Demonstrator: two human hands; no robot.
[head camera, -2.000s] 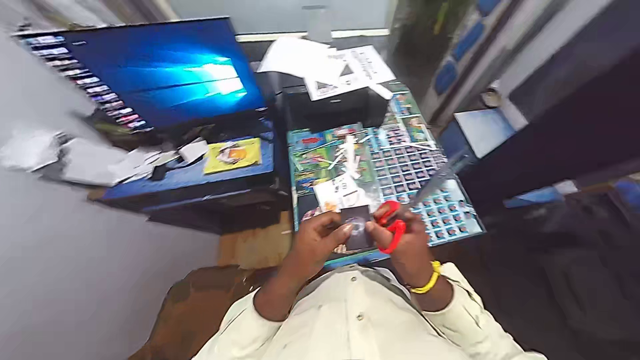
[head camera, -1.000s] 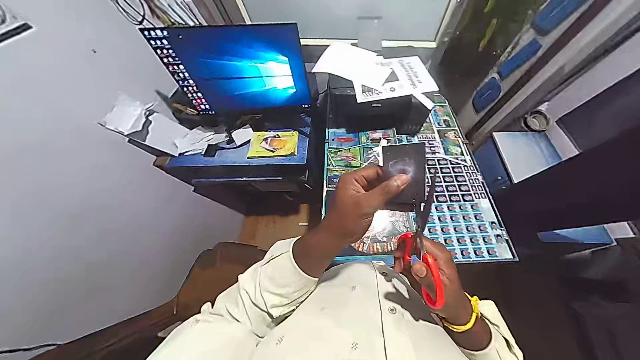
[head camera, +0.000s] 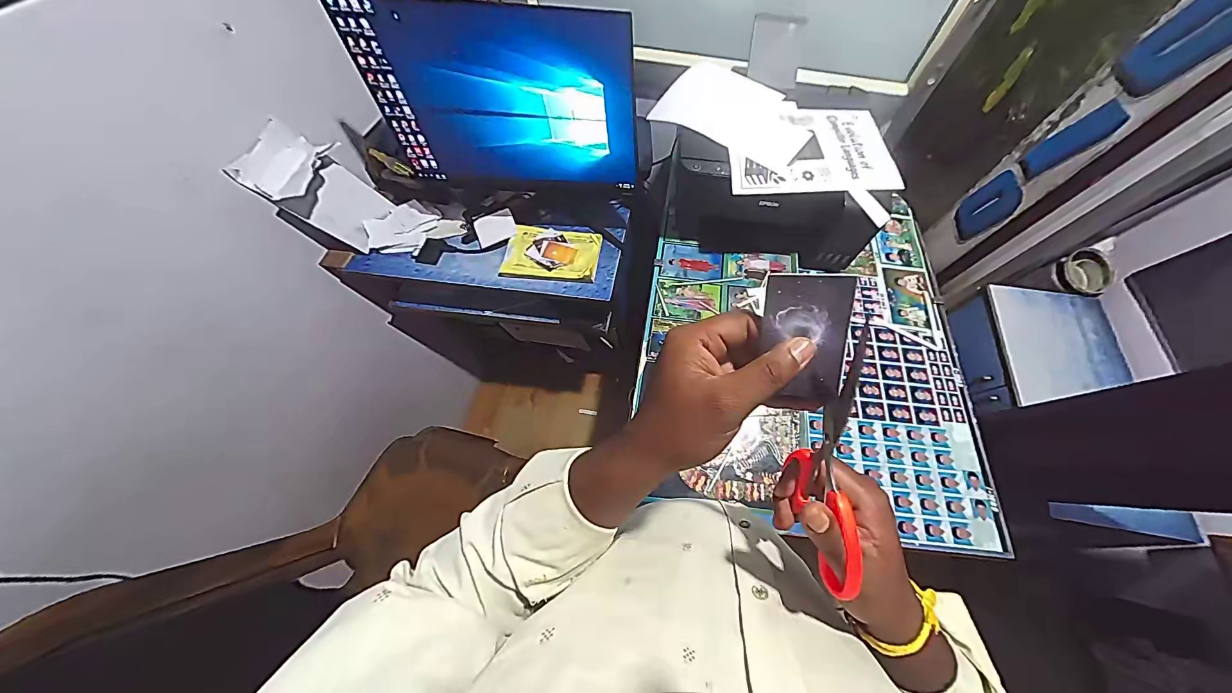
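Note:
My left hand (head camera: 707, 390) pinches a dark printed card (head camera: 808, 332) with a pale swirl on it, thumb on its face, and holds it upright over the table. Just right of it, my right hand (head camera: 852, 529) has its fingers in the red handles of a pair of scissors (head camera: 828, 510). The dark blades point up along the card's right edge; whether they touch the card I cannot tell. Beneath both hands lies a tabletop (head camera: 982, 525) covered with rows of small portrait photos and larger pictures.
Behind the hands stands a black printer (head camera: 770, 217) with loose printed sheets (head camera: 828, 154) on top. At the left, a monitor (head camera: 510, 96) stands on a blue-topped desk (head camera: 462, 269) with a yellow packet (head camera: 551, 253) and crumpled papers (head camera: 399, 226). A brown chair (head camera: 414, 500) is at lower left.
Two seconds ago both hands were together at the card; now my left hand alone holds it, raised upright. My right hand has moved away from it, with the scissors turned upward. The view has shifted.

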